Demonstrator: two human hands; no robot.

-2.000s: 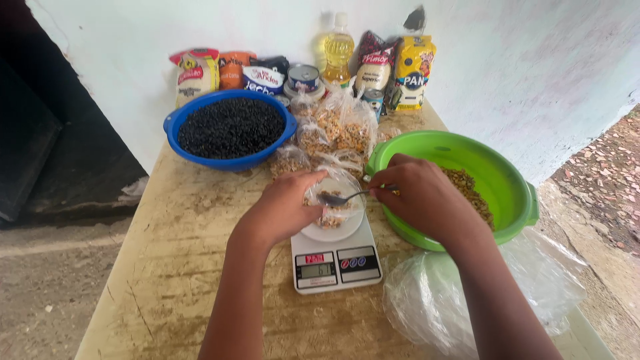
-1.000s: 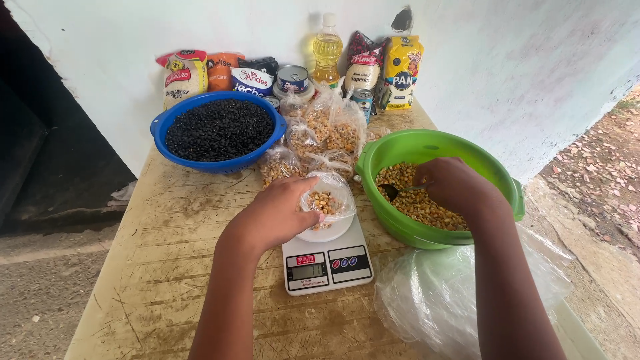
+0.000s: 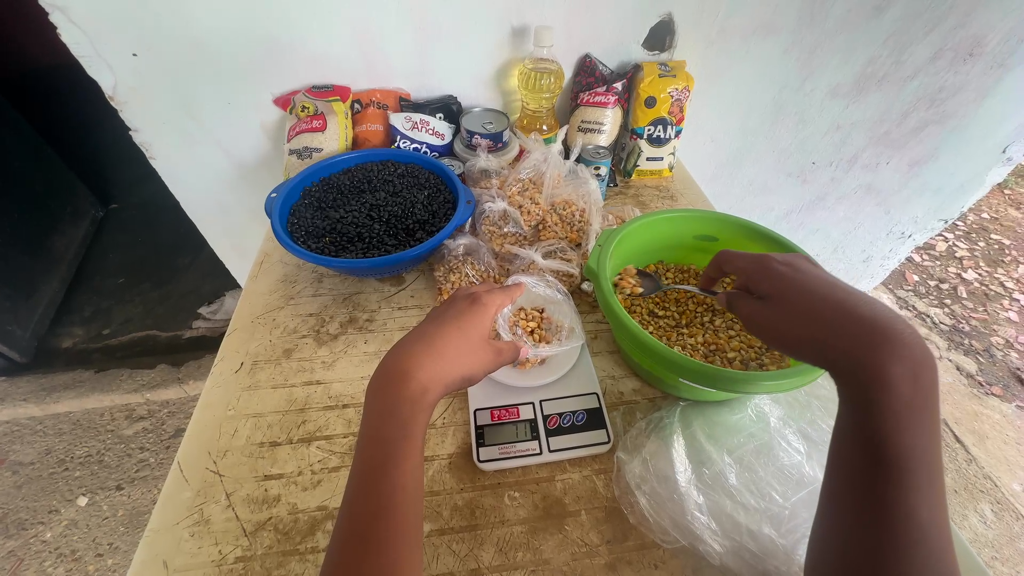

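My left hand (image 3: 452,344) grips the rim of a clear plastic bag (image 3: 564,312) with some corn kernels (image 3: 532,326) inside. The bag rests on the round white platform of a digital kitchen scale (image 3: 540,416), whose display is lit. In my right hand (image 3: 788,304) is a metal spoon (image 3: 676,289), its bowl heaped with kernels near the left wall of a green plastic basin (image 3: 696,384). Loose corn kernels (image 3: 704,328) cover the bottom of that basin. Filled clear bags of corn (image 3: 560,220) stand bunched just behind the scale.
A blue colander (image 3: 364,260) of black beans sits at the back left. Along the wall stand food packets (image 3: 320,132), cans (image 3: 485,128), an oil bottle (image 3: 540,88) and a yellow flour packet (image 3: 658,120). Crumpled clear plastic bags (image 3: 720,472) lie right of the scale on the worn table (image 3: 296,480).
My right hand with the spoon has moved from over the bag on the scale into the green basin, and the spoon now carries kernels. My left hand stays at the bag.
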